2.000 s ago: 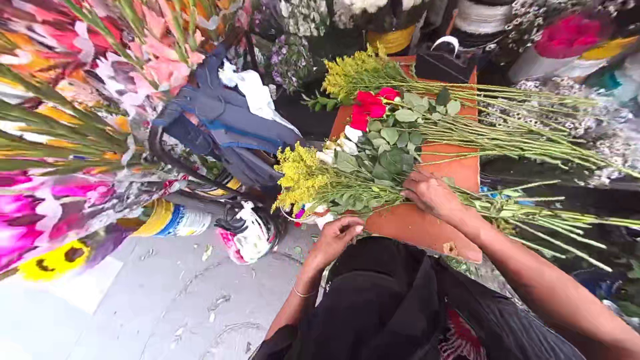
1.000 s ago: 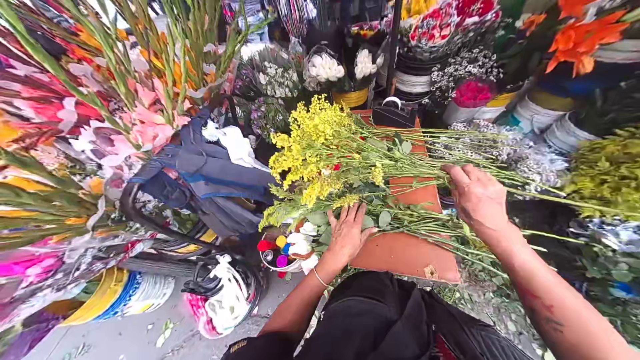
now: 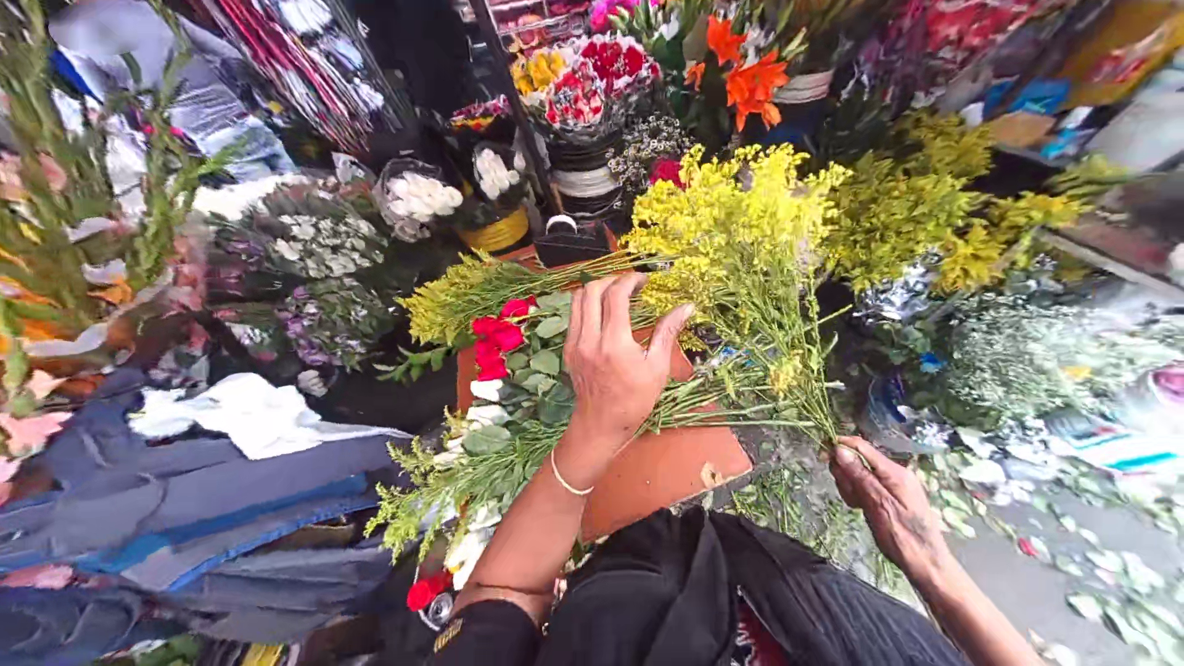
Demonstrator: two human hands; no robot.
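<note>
My right hand (image 3: 883, 495) grips the lower stems of a bunch of yellow filler flowers (image 3: 740, 231), whose heads point up and away from me. My left hand (image 3: 610, 356) lies over stems on an orange-brown board (image 3: 661, 472), fingers slightly apart; whether it holds any stem is hidden. Left of that hand are red roses (image 3: 498, 340), white roses (image 3: 486, 414) and green leaves. Another yellow bunch (image 3: 453, 301) rests at the board's far left, its stems running right beneath my left fingers. Paler yellow-green sprigs (image 3: 416, 490) lie nearer me, beside my left forearm.
A black box (image 3: 572, 242) stands at the board's far end. Wrapped white flowers (image 3: 421, 199) and orange lilies (image 3: 754, 88) are beyond it. Dark blue cloth with a white cloth (image 3: 245, 414) lies left. Baby's breath (image 3: 1027, 356) stands right, above a leaf-strewn floor (image 3: 1017, 573).
The yellow bunch that lay across the board at the left is now held up at the right by my right hand, uncovering the red roses. My left hand has moved farther up the board. The view has shifted right.
</note>
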